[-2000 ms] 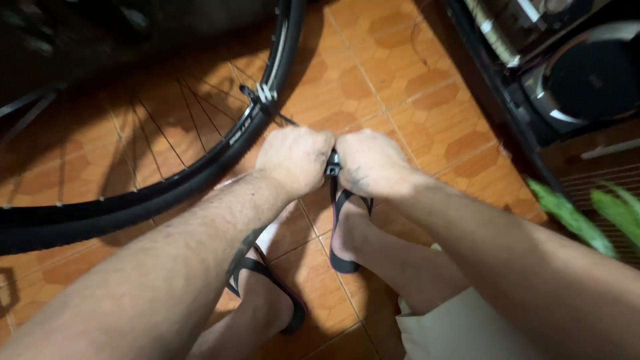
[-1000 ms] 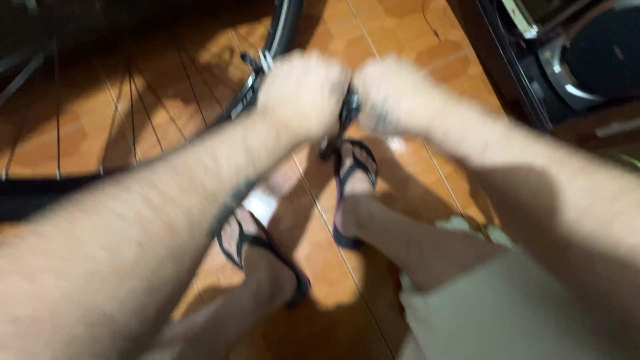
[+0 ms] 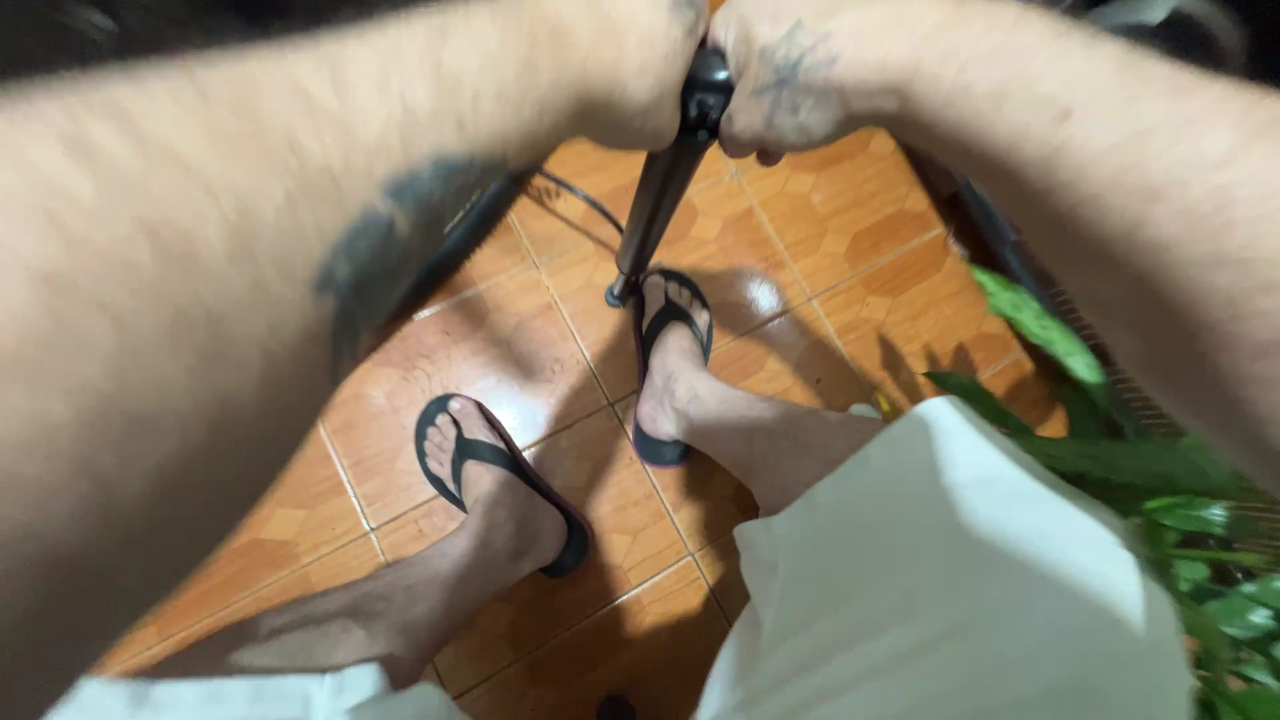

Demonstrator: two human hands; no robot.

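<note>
My left hand (image 3: 650, 85) and my right hand (image 3: 770, 95) are side by side at the top of the view, closed around the top of a black bicycle floor pump (image 3: 660, 200). Their fingers and the handle are mostly hidden. Below them, the pump's barrel slants down to the floor, its foot beside the flip-flop (image 3: 662, 450) on my right foot. A thin dark hose (image 3: 585, 195) curves out to the left of the barrel. My left forearm covers most of the bicycle tire (image 3: 460, 235).
My other flip-flop (image 3: 570, 545) stands on the orange tile floor (image 3: 560, 625) at lower left. Green plant leaves (image 3: 1190, 515) fill the right side, near a dark cabinet edge (image 3: 1000, 225). A small dark round thing (image 3: 615, 708) shows at the bottom edge.
Both hands have come up nearer the camera, still together on the pump, and more of its barrel shows. The view has shifted, and the wheel is now mostly out of sight.
</note>
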